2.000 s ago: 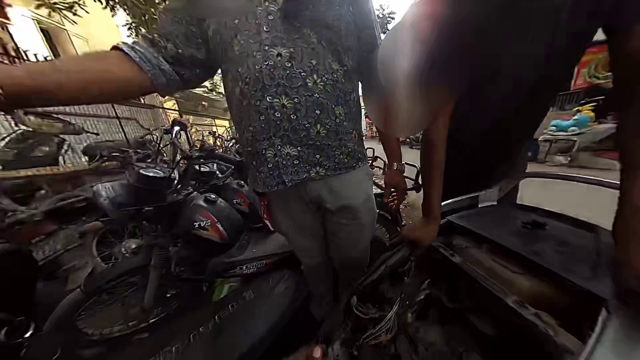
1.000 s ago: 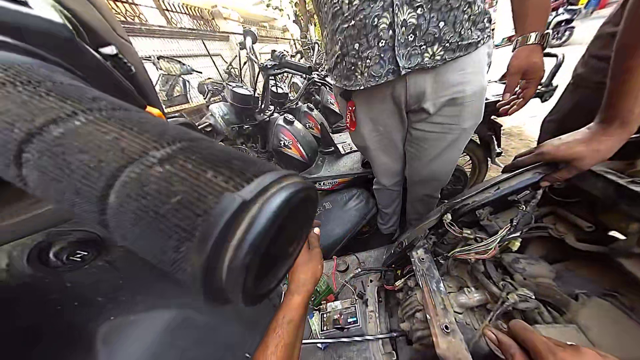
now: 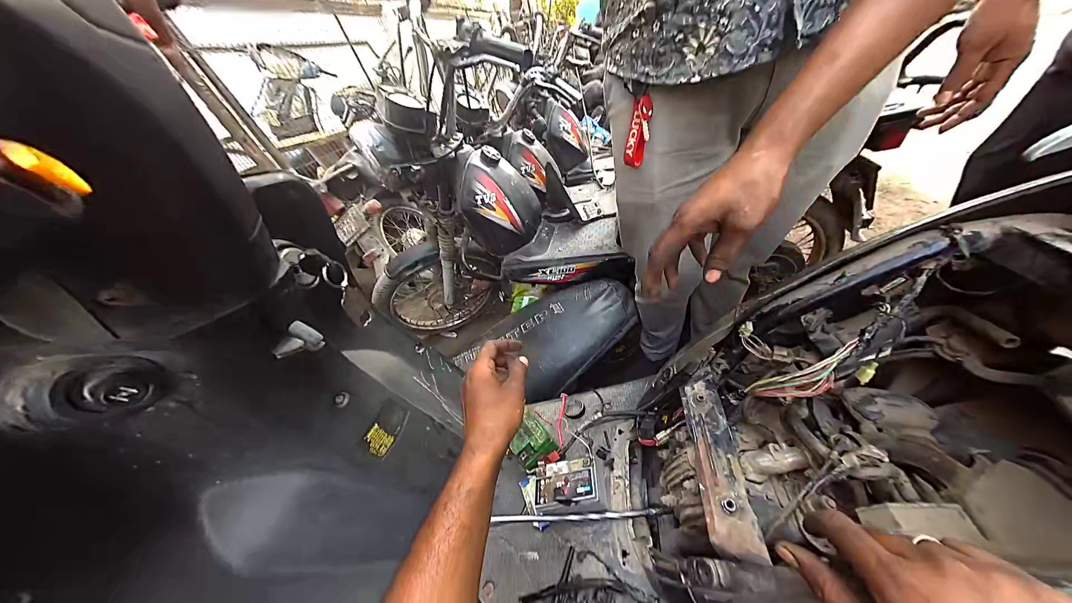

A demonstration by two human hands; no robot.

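My left hand (image 3: 494, 389) is raised above the scooter's floorboard (image 3: 523, 557), its fingers loosely curled with nothing visible in them. Beneath and right of it lie a green object (image 3: 532, 438), a battery (image 3: 566, 483) and a long thin metal rod (image 3: 578, 517). At the lower right, my right hand (image 3: 896, 557), with a ring on one finger, spreads its fingers against the exposed engine parts (image 3: 821, 456). A rusty metal bracket (image 3: 716, 465) stands left of it. Bundled coloured wires (image 3: 808, 375) lie above. The black front panel (image 3: 276, 477) fills the left side.
A person in grey trousers (image 3: 670, 167) stands opposite; one hand (image 3: 724, 222) reaches over the opened scooter body. A loose black seat (image 3: 561, 335) lies beyond the floorboard. Parked mopeds (image 3: 498, 201) stand behind, and another dark-clothed person (image 3: 1013, 151) is at the right edge.
The handlebar grip that filled the left a second ago is out of view. A hand of the person opposite now reaches in over the scooter. The view has shifted and tilted down.
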